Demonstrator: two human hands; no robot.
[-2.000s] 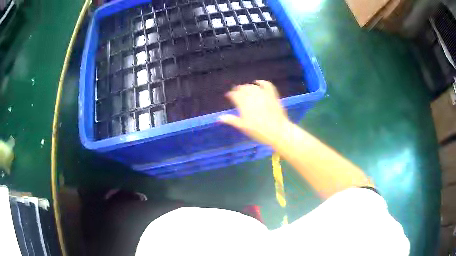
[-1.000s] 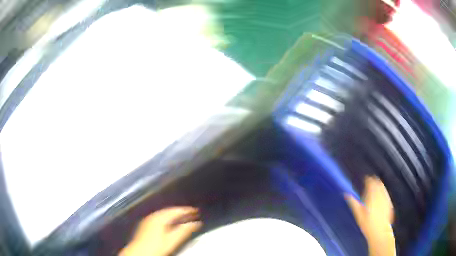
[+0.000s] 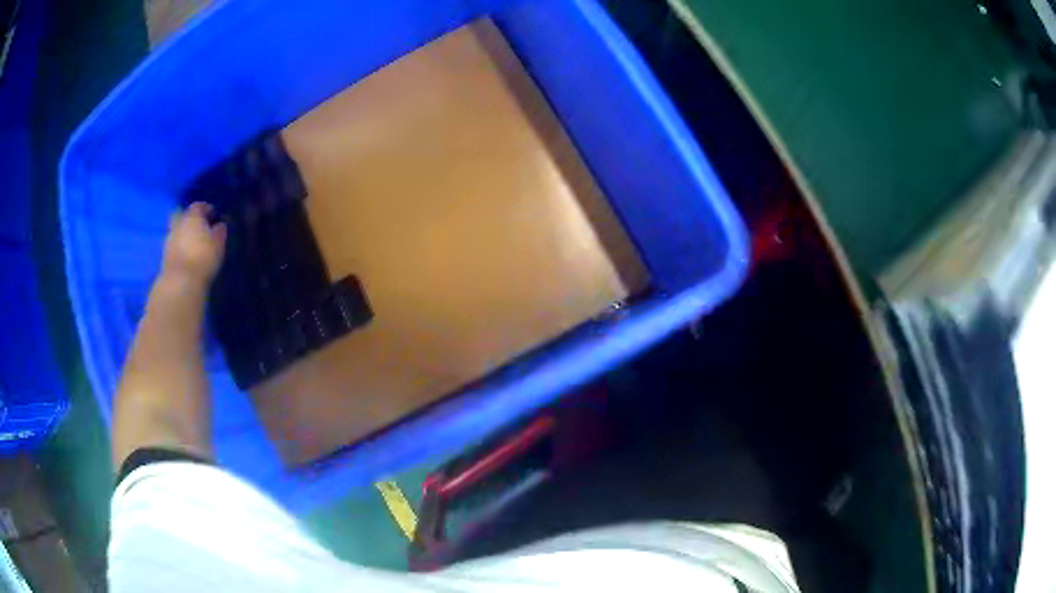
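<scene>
A deep blue crate (image 3: 724, 232) fills the left and middle of the view. A smooth orange-brown board (image 3: 440, 220) lies inside it. Several black pieces (image 3: 272, 272) sit close together in a block on the board's left side. My left hand (image 3: 197, 241) reaches into the crate from the lower left, its fingers at the left edge of the black pieces. It is small and blurred, so I cannot tell whether it grips a piece. My right hand is out of the picture.
The green bench top (image 3: 892, 127) curves along the right. A layered stack (image 3: 961, 405) with black and white edges stands there. A red object (image 3: 492, 458) is below the crate's near rim. Another blue crate (image 3: 23, 290) shows at the far left.
The view has turned from the crate full of black pieces, past the white sheet, to this crate with fewer pieces. My left hand is now inside it. My right hand has left the picture.
</scene>
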